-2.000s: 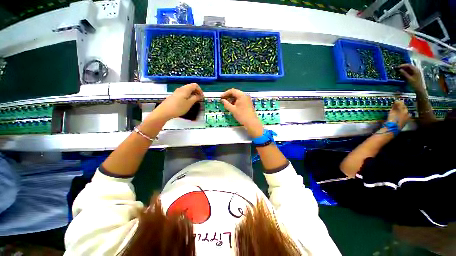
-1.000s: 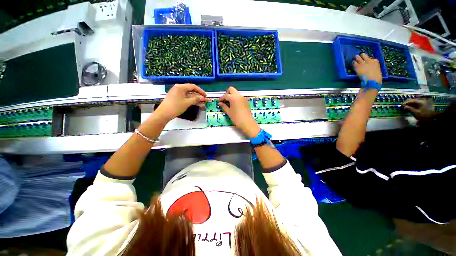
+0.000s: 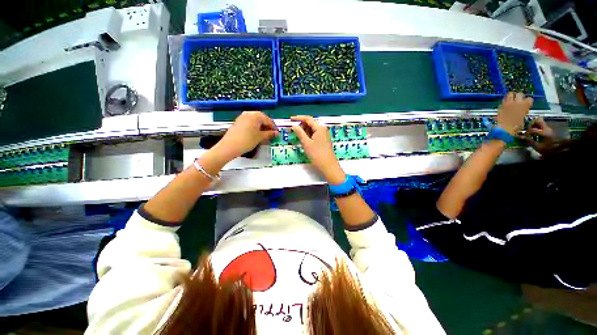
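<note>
A green PCB panel (image 3: 350, 150) lies in the silver rail track in front of me. Small dark and pale components stand on it. My left hand (image 3: 249, 135) is at the panel's upper left corner, thumb and fingertips close together; whether a component is between them is too small to tell. My right hand (image 3: 314, 141) is over the panel just to the right, thumb and forefinger near its upper row; anything held is too small to see. Two blue bins, left (image 3: 230, 103) and right (image 3: 321, 98), hold heaps of small dark green-gold components behind the track.
A dark flat object lies in the track beside my left wrist. A small blue box (image 3: 211, 24) with clear plastic stands behind the bins. A coiled dark cable (image 3: 122, 97) lies at left. At right, a person's hands work at another panel (image 3: 452, 144) below two blue bins (image 3: 469, 97).
My left hand has shifted slightly right, onto the panel's corner. My right hand has barely moved. The neighbour's hand has left the bin for the track.
</note>
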